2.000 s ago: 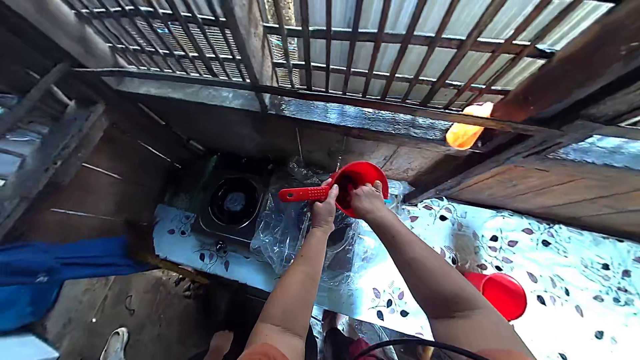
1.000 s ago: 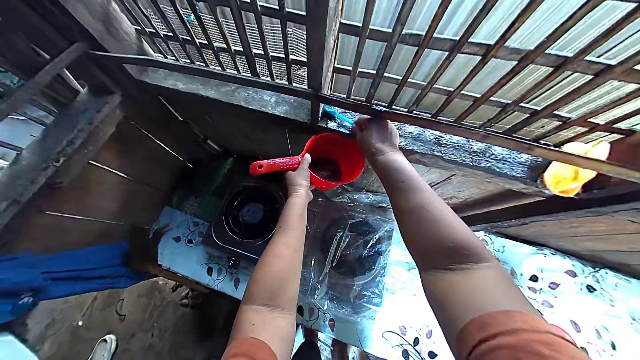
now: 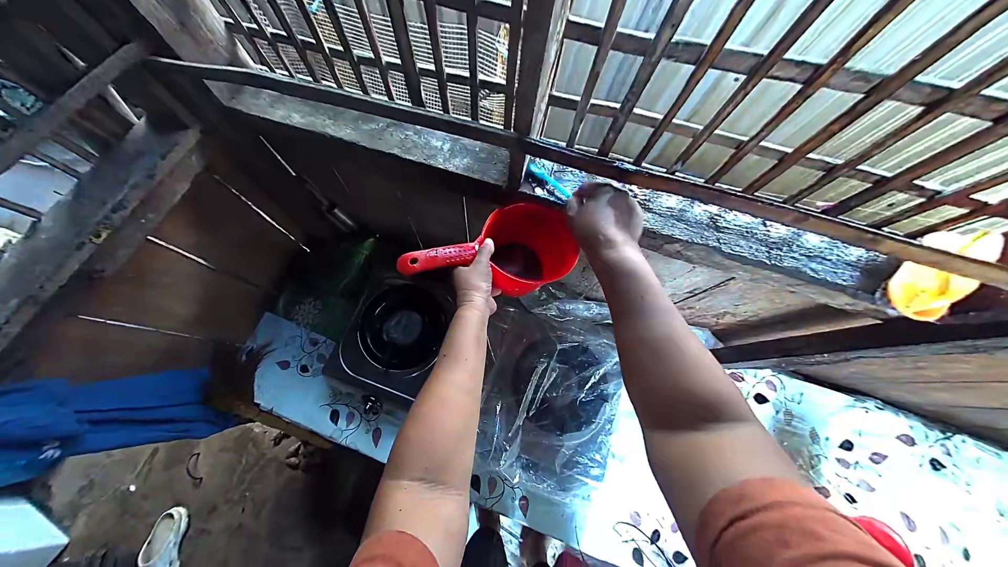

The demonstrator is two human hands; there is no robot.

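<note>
My left hand point(image 3: 476, 282) grips a red plastic dipper point(image 3: 563, 240) where its perforated handle meets the cup, and holds it tilted so the dark inside shows. Just right of the rim, my right hand point(image 3: 606, 214) is at the wooden ledge by a thin turquoise item point(image 3: 550, 181); its fingers are blurred, and whether they hold that item cannot be told. Below the hands stands a gas stove point(image 3: 386, 339), its left burner bare and its right side under clear plastic sheeting point(image 3: 543, 402).
Wooden slats point(image 3: 701, 94) rise behind the ledge point(image 3: 748, 224). A yellow-orange object point(image 3: 925, 290) sits at its right. A leaf-patterned tablecloth point(image 3: 890, 449) covers the table, with a red container point(image 3: 886, 538) partly hidden by my sleeve. Blue cloth point(image 3: 134, 409) hangs at left.
My right hand has gone from inside the dipper up to the ledge beside the turquoise item. My left hand still holds the dipper, whose opening now shows. The view has shifted.
</note>
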